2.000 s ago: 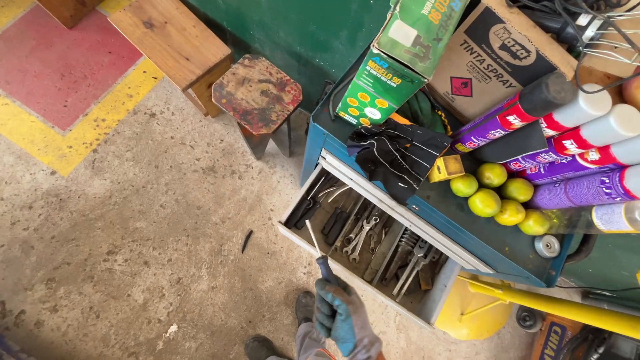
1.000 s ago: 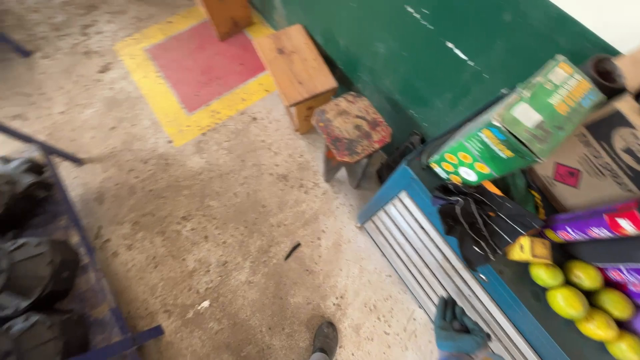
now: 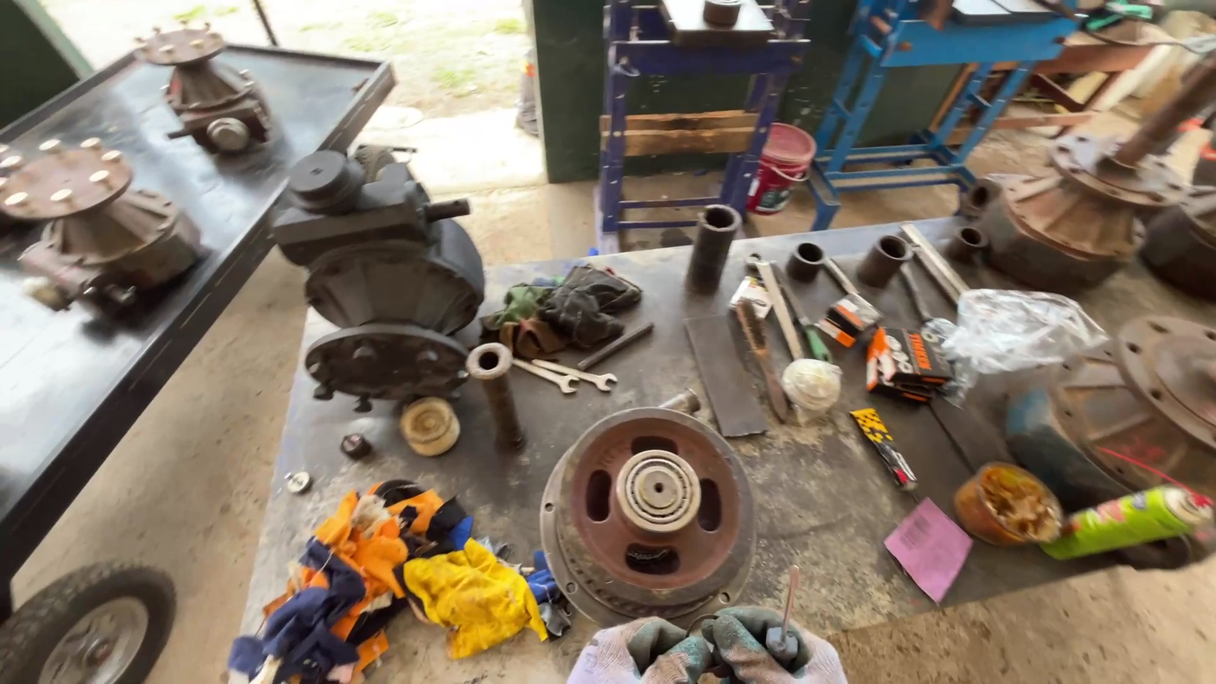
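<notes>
Both hands wear grey-green work gloves and meet at the bottom edge of the head view. In my right hand (image 3: 760,646) is a screwdriver (image 3: 790,608), its shank pointing up. My left hand (image 3: 655,651) is curled beside it; a small dark ring-like part (image 3: 701,627) shows between the gloves, and which fingers hold it I cannot tell. Just beyond them a round reddish metal hub (image 3: 608,494) with slots and a central bearing (image 3: 658,488) lies on the workbench.
Cloth rags (image 3: 475,594) lie left of the hub. Behind stand a dark gearbox housing (image 3: 389,275) and a steel tube (image 3: 496,399), near open-end wrenches (image 3: 570,377). To the right are a grease tub (image 3: 1007,503), a spray can (image 3: 1130,521) and a large housing (image 3: 1092,418).
The view has swung from the tool drawers, shut since the earliest frame, to a workbench. My left hand has come into view beside my right one.
</notes>
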